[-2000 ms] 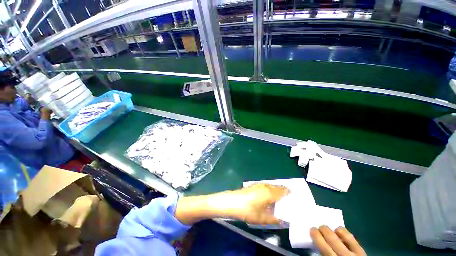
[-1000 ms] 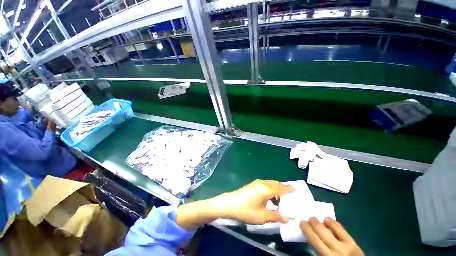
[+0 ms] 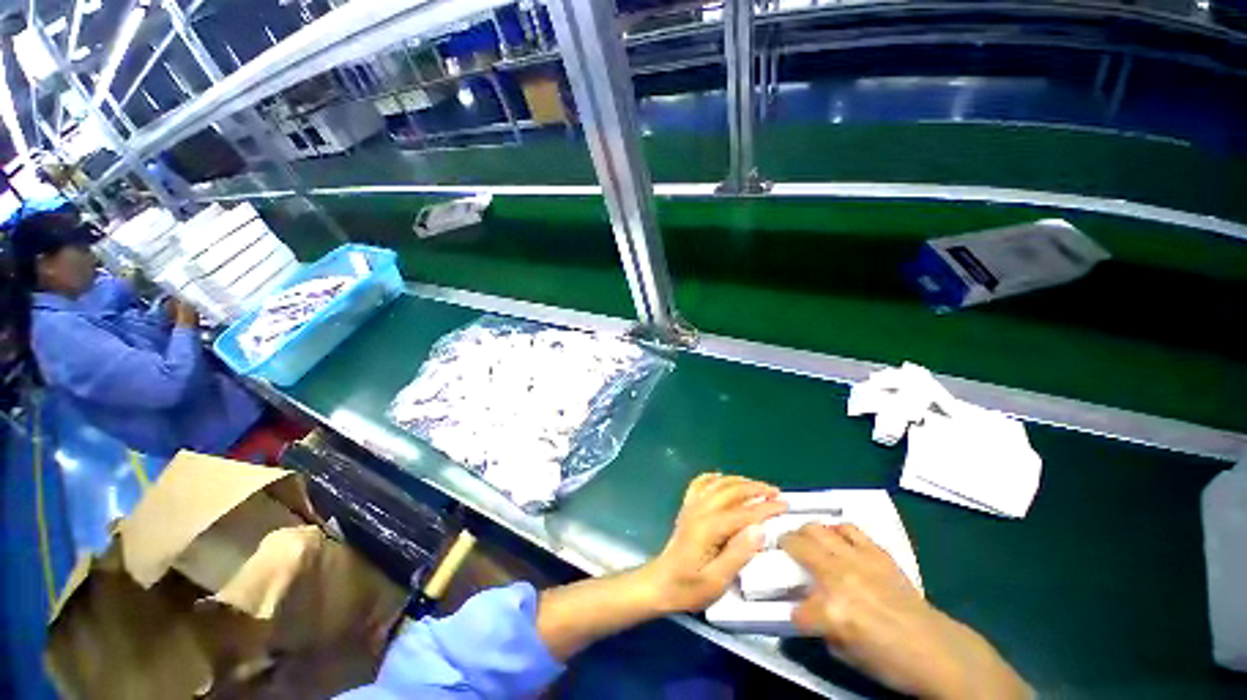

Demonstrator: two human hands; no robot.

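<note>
A flat white box or tray (image 3: 882, 517) lies on the green belt at the near edge, under my hands. A small white piece (image 3: 773, 574) sits on it between my hands. My left hand (image 3: 718, 540) holds this piece from the left side. My right hand (image 3: 862, 595) lies over the tray with its fingertips on the piece; its palm side is hidden. A clear poly bag of small white pieces (image 3: 527, 404) lies left of my hands. White card inserts (image 3: 968, 458) lie in a loose pile to the right, near the rail.
A blue basket (image 3: 312, 317) and white box stacks (image 3: 235, 253) stand by a seated person (image 3: 116, 342) at left. A torn brown carton (image 3: 226, 547) is lower left. A metal post (image 3: 622, 178) rises behind the bag. A printed pack (image 3: 1012, 263) lies on the far belt. White stack at right edge.
The white card piece between my hands is now down on the tray, with both hands closer together over it. The view has shifted. Printed packs on the far belt have moved left.
</note>
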